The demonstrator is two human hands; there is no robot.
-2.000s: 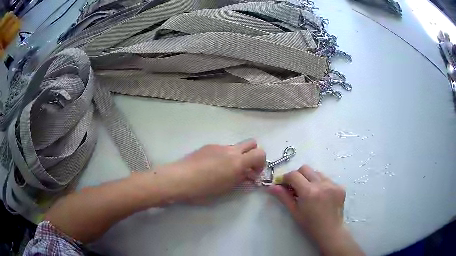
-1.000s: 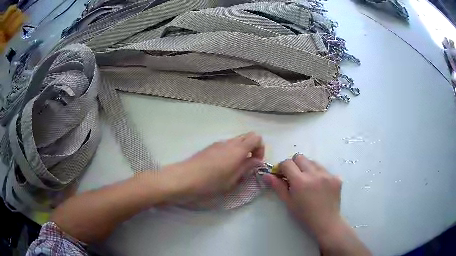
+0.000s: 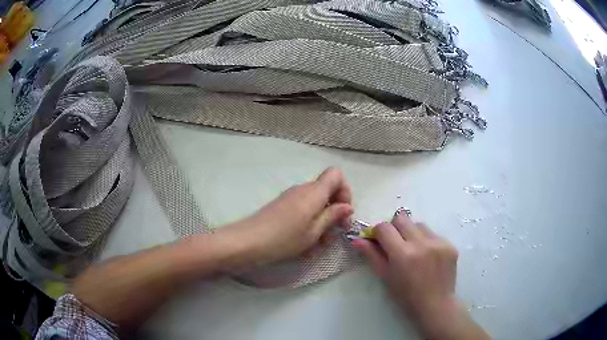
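A grey-beige webbing strap (image 3: pixel 313 269) curves under my left hand (image 3: pixel 293 219), its end at the fingertips. My left hand's thumb and forefinger are pinched close above the strap end; its other fingers rest on the webbing. My right hand (image 3: pixel 416 255) is closed on thread snips (image 3: pixel 366 232), of which a yellow part and metal tip show, touching the strap end. A swivel snap hook (image 3: pixel 403 212) shows partly at my right knuckles. The metal loop between the hands is blurred and mostly hidden.
A strap pile (image 3: pixel 293 123) lies beyond my hands, with hooks (image 3: pixel 466 119) at its right. A looped strap bundle (image 3: pixel 73 159) is at left. Pale thread ends (image 3: pixel 482 190) are scattered right of my right hand. A thin dark line (image 3: pixel 546 56) crosses the far right.
The snap hook, earlier standing out between my hands, now lies against my right knuckles. More webbing shows curved under my left hand. The pile appears slightly farther right in view.
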